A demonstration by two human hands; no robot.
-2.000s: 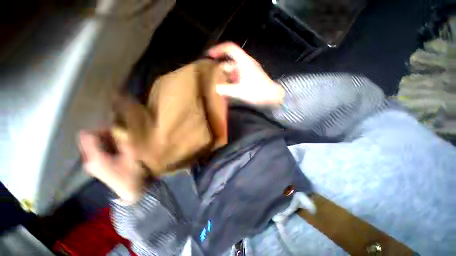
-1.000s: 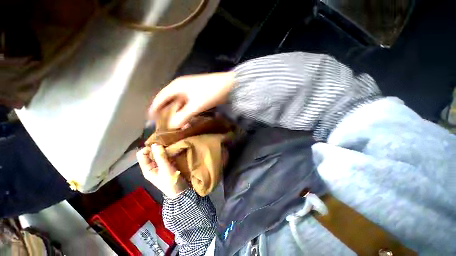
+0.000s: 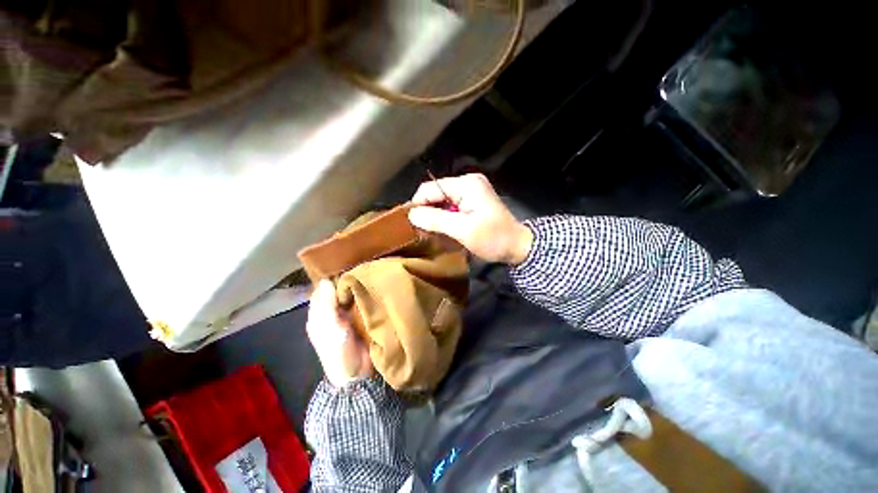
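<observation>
A tan-brown cloth bag part [image 3: 409,313] is bunched above the lap, with an orange-brown leather trim band [image 3: 361,243] stretched along its upper side. My left hand [image 3: 335,332] grips the cloth and the lower end of the band from below. My right hand [image 3: 474,220] pinches the band's other end between thumb and fingers. A thin dark tool tip sticks up from my right fingers, with a small red spot at the grip; the rest of the tool is hidden.
A white-covered table [image 3: 231,193] is beside the work, with a dark brown heap of bags [image 3: 144,72] and a tan strap loop [image 3: 424,100] over its edge. A red bin [image 3: 231,419] with a white label is at lower left. A clear plastic tub [image 3: 756,106] is at upper right.
My right hand has moved right, away from my left hand, and the leather band now shows stretched between them. The view has shifted, showing more of the brown heap and strap.
</observation>
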